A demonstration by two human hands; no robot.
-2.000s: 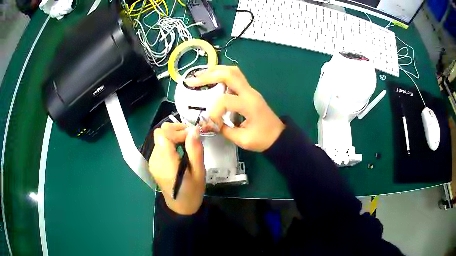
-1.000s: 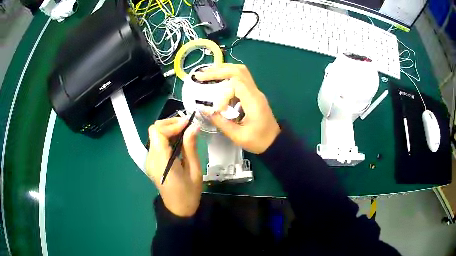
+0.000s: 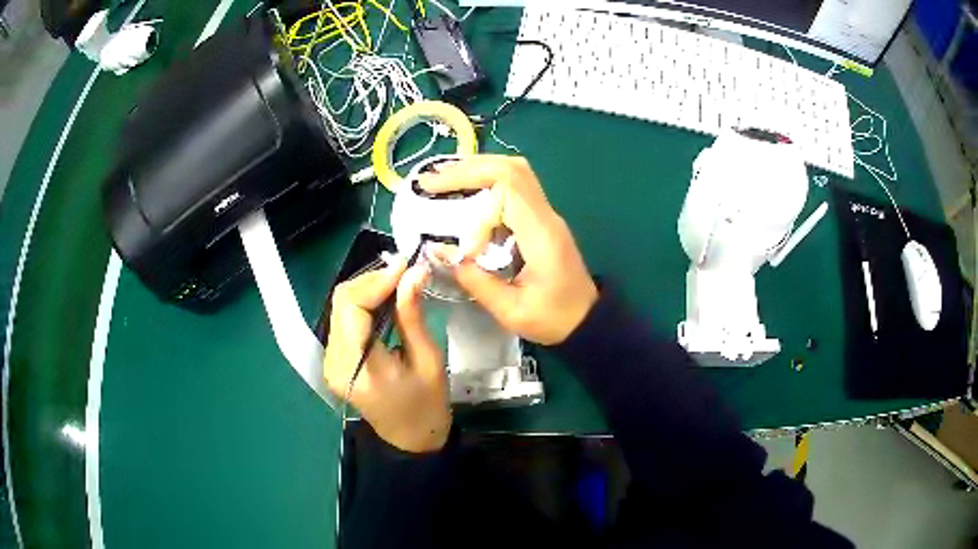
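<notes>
A white dome camera (image 3: 488,375) lies on the green bench in front of me, its bracket plate towards me. My right hand (image 3: 525,241) holds its round head from the right, fingers over the dark window at the top and thumb near a dark slot. My left hand (image 3: 386,354) holds a thin dark tool (image 3: 370,341), perhaps a screwdriver or pen, its upper end at the slot. Something small and pale is at the fingertips, too blurred to name. A second white dome camera (image 3: 742,214) stands to the right, untouched.
A black label printer (image 3: 220,161) with a white label strip (image 3: 281,306) is at the left. A yellow tape ring (image 3: 383,134), tangled cables and a power adapter (image 3: 447,59) lie behind the camera. A keyboard (image 3: 686,86), mouse (image 3: 921,285) and black pad (image 3: 890,359) are at the right.
The dark tool in my left hand now lies more hidden behind my fingers, and my left fingertips have closed in on the slot. My right hand keeps hold of the camera head.
</notes>
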